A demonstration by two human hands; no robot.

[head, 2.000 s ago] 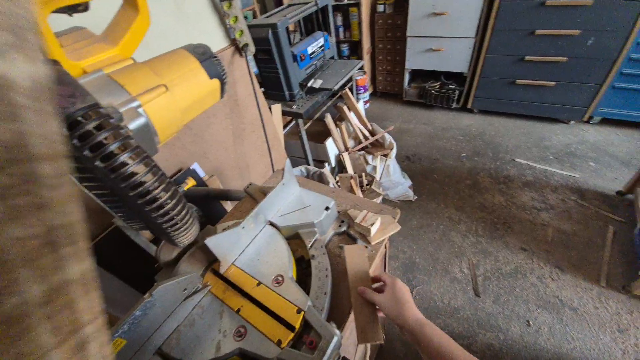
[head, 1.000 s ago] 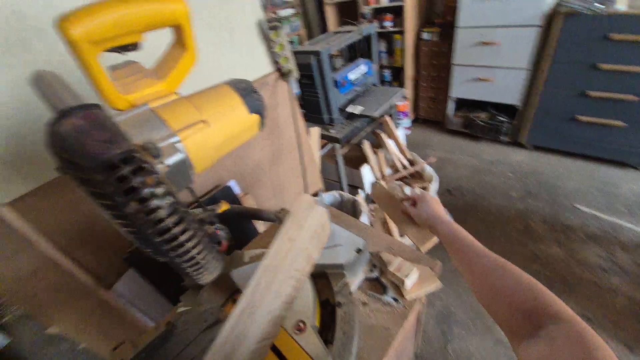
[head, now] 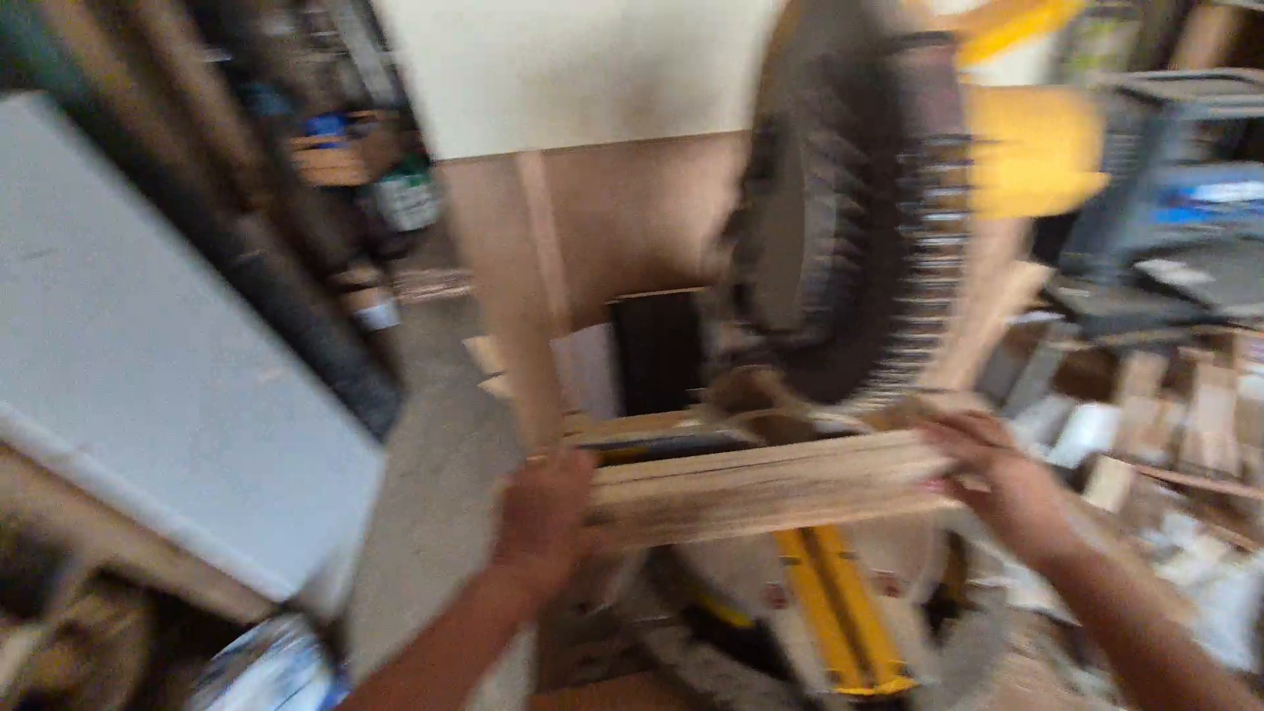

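Note:
A wooden board [head: 760,486] lies crosswise in front of me, over the bed of a miter saw [head: 849,622] with a yellow kerf plate. My left hand [head: 548,509] grips its left end, and my right hand [head: 978,459] holds its right end, fingers around the edge. Just behind the board stands the saw's dark blade guard and head [head: 839,217], raised, with a yellow motor housing [head: 1037,148] to its right. The picture is blurred, so whether the board touches the saw's fence cannot be told.
A light grey panel [head: 178,365] slants at the left. Behind the saw stands a brown sheet board [head: 632,217]. At the right are a blue-labelled machine [head: 1210,197] on a stand and a heap of wood offcuts [head: 1175,405]. Cluttered shelves [head: 346,148] are at the back left.
My right hand has left the offcuts at the right and now holds the board's right end. My left hand has come into view. The view has swung strongly to the left.

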